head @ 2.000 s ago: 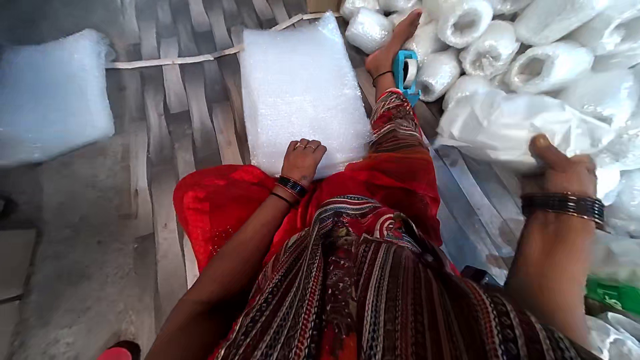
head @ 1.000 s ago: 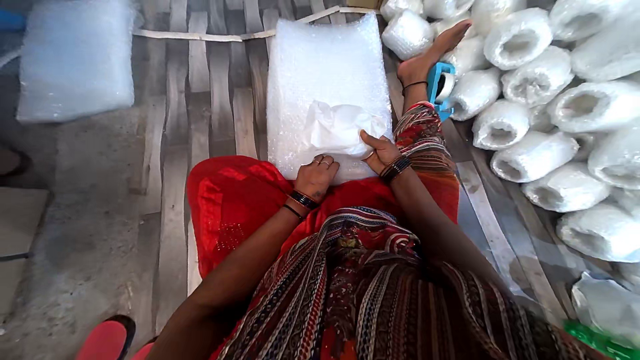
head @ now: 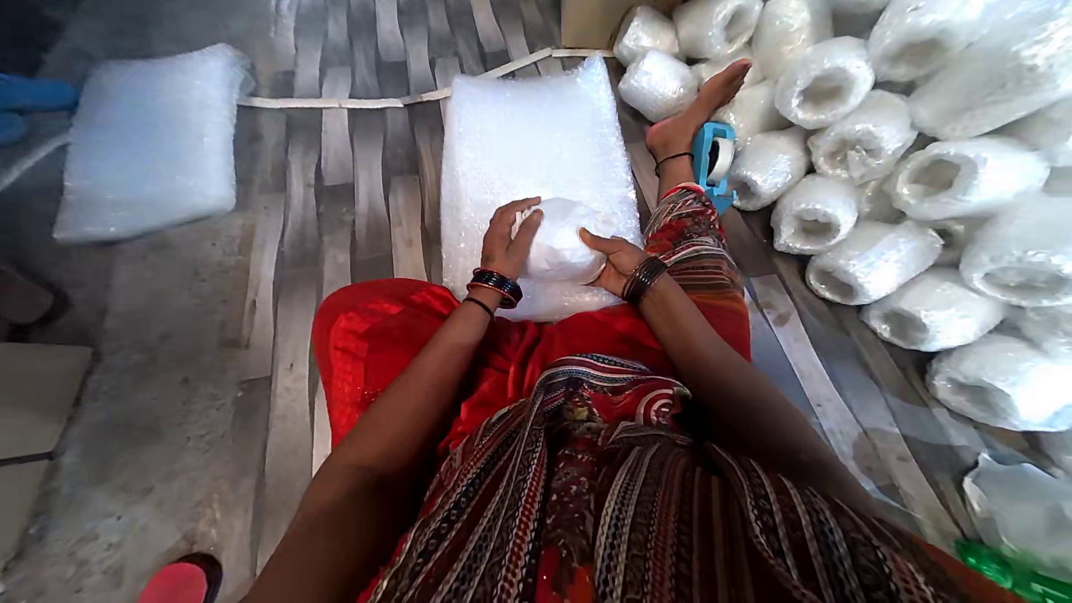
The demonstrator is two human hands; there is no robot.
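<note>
A rounded object in white wrapping (head: pixel 559 243) sits over the near part of a stack of bubble wrap sheets (head: pixel 536 126) in front of my lap. My left hand (head: pixel 509 239) rests against its left side, fingers bent and partly apart. My right hand (head: pixel 618 260) grips its right side, thumb on top and fingers beneath. What the wrapping covers is hidden. Beside my foot, to the right of the sheets, stands a blue tape dispenser (head: pixel 714 166) with a roll of tape.
Many bubble-wrapped rolls (head: pixel 875 260) are piled on the right. Another bubble wrap stack (head: pixel 151 146) lies at the upper left on the floor. A pale strip (head: pixel 335 103) crosses the striped mat. A green plastic item (head: pixel 997 565) is at the lower right, a red slipper (head: pixel 176 582) at the lower left.
My right hand has come from the pile on the right to the bubble wrap stack, bringing the white-wrapped object. My left hand has moved from the stack's near edge onto the object's left side.
</note>
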